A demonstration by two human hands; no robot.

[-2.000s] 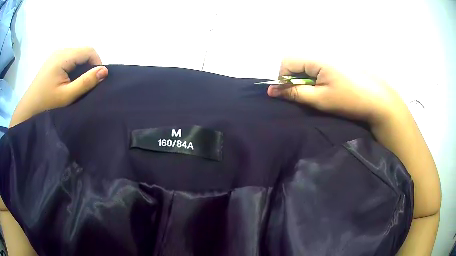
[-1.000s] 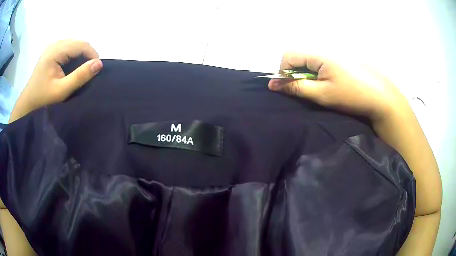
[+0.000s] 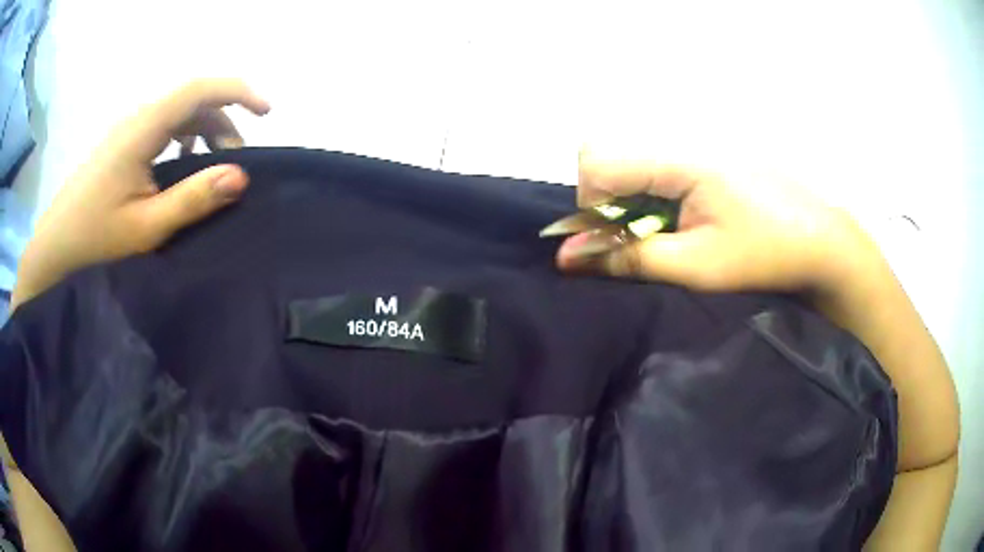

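Note:
A dark jacket (image 3: 432, 248) lies inside up, with its shiny lining (image 3: 734, 431) nearest me and its collar band along the far edge. A black size label (image 3: 386, 326) reads "M 160/84A". My left hand (image 3: 151, 183) is at the collar's left end, thumb on top, fingers partly lifted and apart behind the edge. My right hand (image 3: 712, 221) holds the thread snips (image 3: 615, 224), blades spread and pointing left over the collar, green grip partly hidden in the palm. Its thumb also rests on the collar; the fingers behind the edge are partly hidden.
The white table (image 3: 410, 65) extends beyond the collar, with a thin seam line. Light blue cloth (image 3: 15, 86) lies at the far left edge. A small dark thread curl (image 3: 910, 222) lies on the table at the right.
The left fingers have lifted and spread. The right hand has moved down and slightly left, and the snips' blades now show wider apart. The collar and label have shifted a little lower.

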